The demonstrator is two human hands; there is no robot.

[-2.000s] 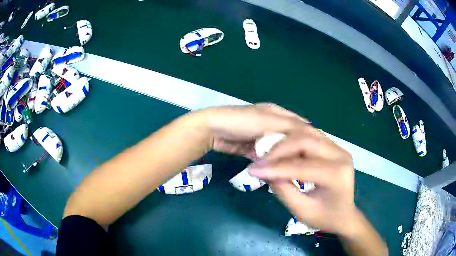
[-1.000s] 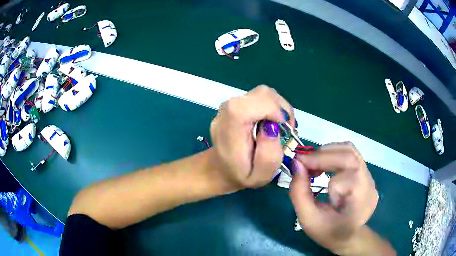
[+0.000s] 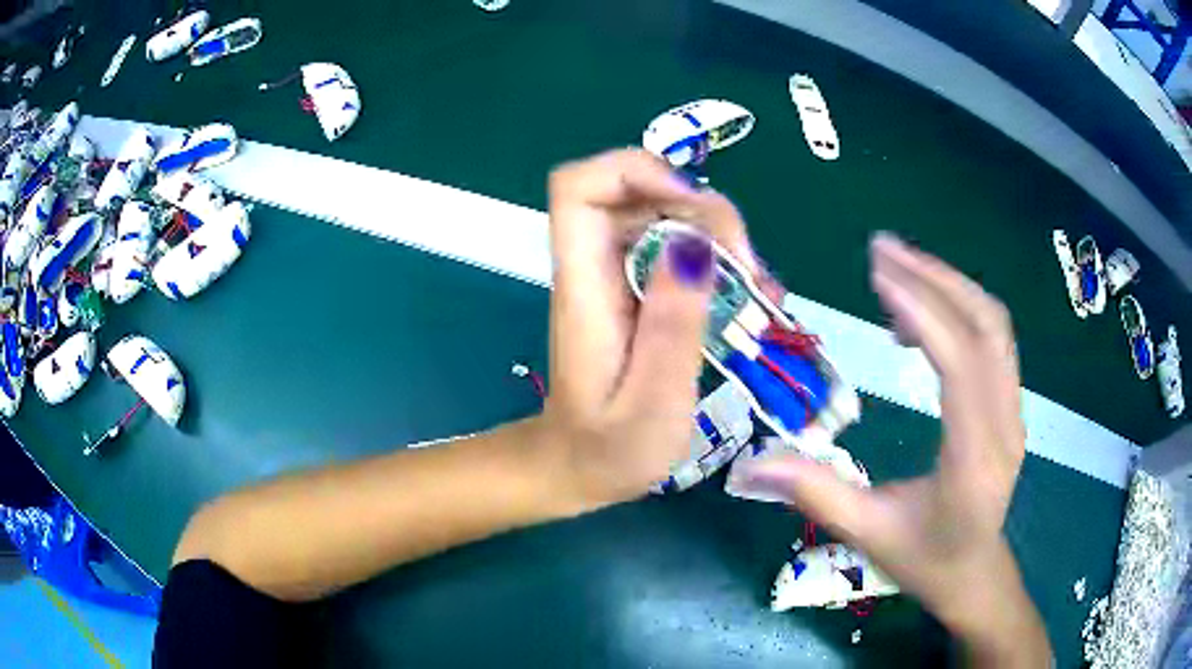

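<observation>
My left hand (image 3: 614, 327) holds a white car body (image 3: 804, 399) with its hollow underside facing me, the thumb pressed near one end. A green circuit board (image 3: 650, 251) shows beside the thumb. A blue battery block (image 3: 778, 392) and red lead wires (image 3: 788, 342) show in the other end. My right hand (image 3: 948, 457) is open to the right of the body, slightly blurred, with thumb and fingers apart. It holds nothing that I can see. The body's outer side is hidden.
Several white-and-blue shells lie under and below my hands, one of them (image 3: 830, 578) near the front. A heap of shells (image 3: 124, 235) is at left. A pale strip (image 3: 392, 209) crosses the green belt. More units lie on the far side. Small white parts (image 3: 1135, 575) are heaped at right.
My right hand has let go of the wires and opened away to the right. The body in my left hand now shows its wired inside. The far units have shifted right in view.
</observation>
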